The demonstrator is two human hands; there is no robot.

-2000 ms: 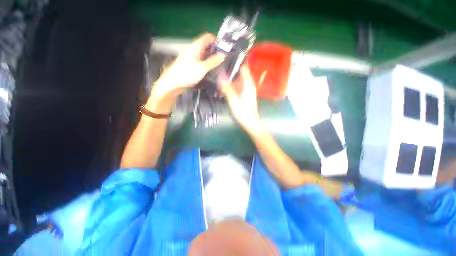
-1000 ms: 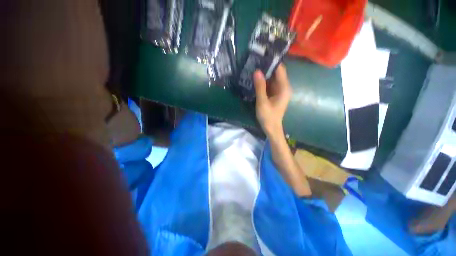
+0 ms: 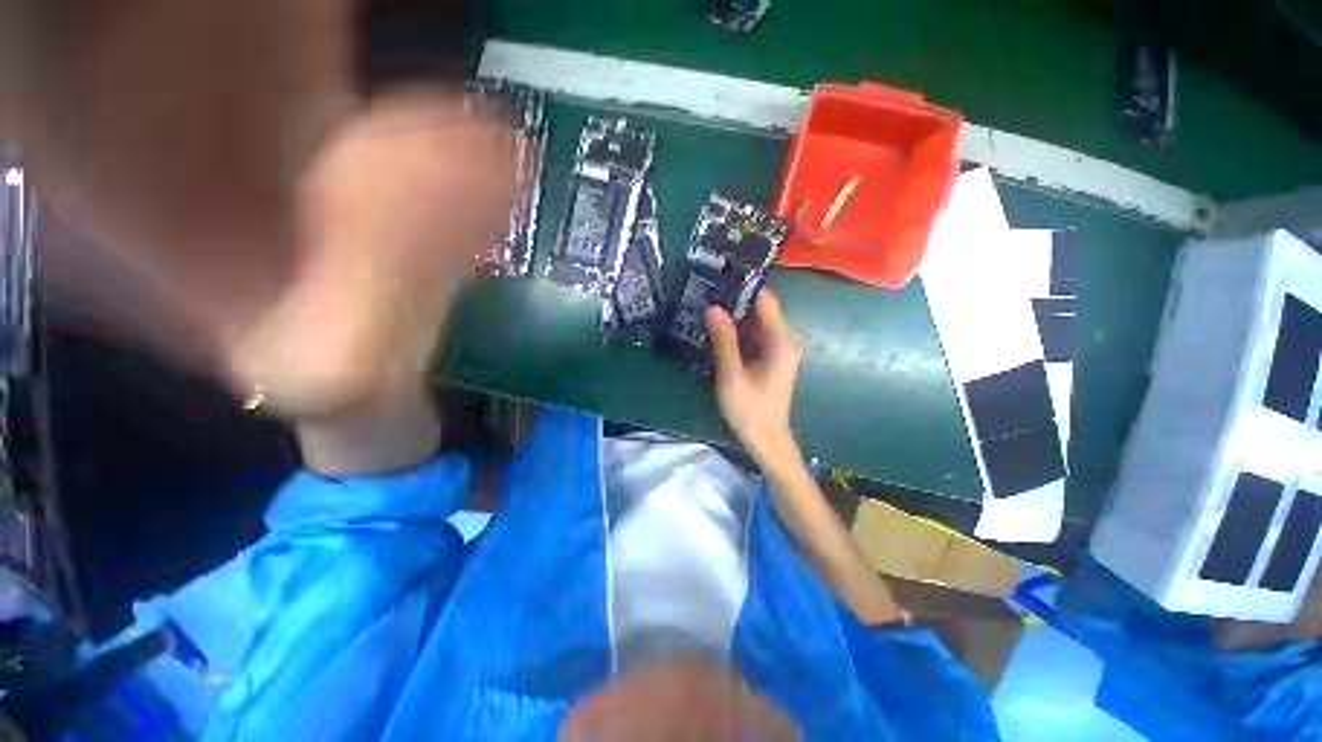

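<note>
My right hand [image 3: 758, 370] grips the lower end of a phone assembly [image 3: 722, 261] between thumb and fingers; its upper end shows a speckled circuit board. My left hand [image 3: 384, 239] is raised close to the camera at the left, large and blurred; its fingers are unclear and I cannot tell whether it holds anything. More phone assemblies lie left of the held one: an upright one [image 3: 597, 210], a tilted one [image 3: 635, 283] beside it, and one partly hidden by my left hand [image 3: 529, 189].
An open red bin [image 3: 887, 189] holds thin pale strips. White sheets with black rectangles [image 3: 1015, 406] lie right of it. A white box with black rectangles [image 3: 1182, 420] stands far right. A pale rail [image 3: 653, 90] crosses behind. A cardboard box [image 3: 928, 548] is below the bench edge.
Over the last second the view has shifted, showing more of the bench. The blurred left hand has moved up, uncovering its sleeve. The right hand still holds the phone assembly.
</note>
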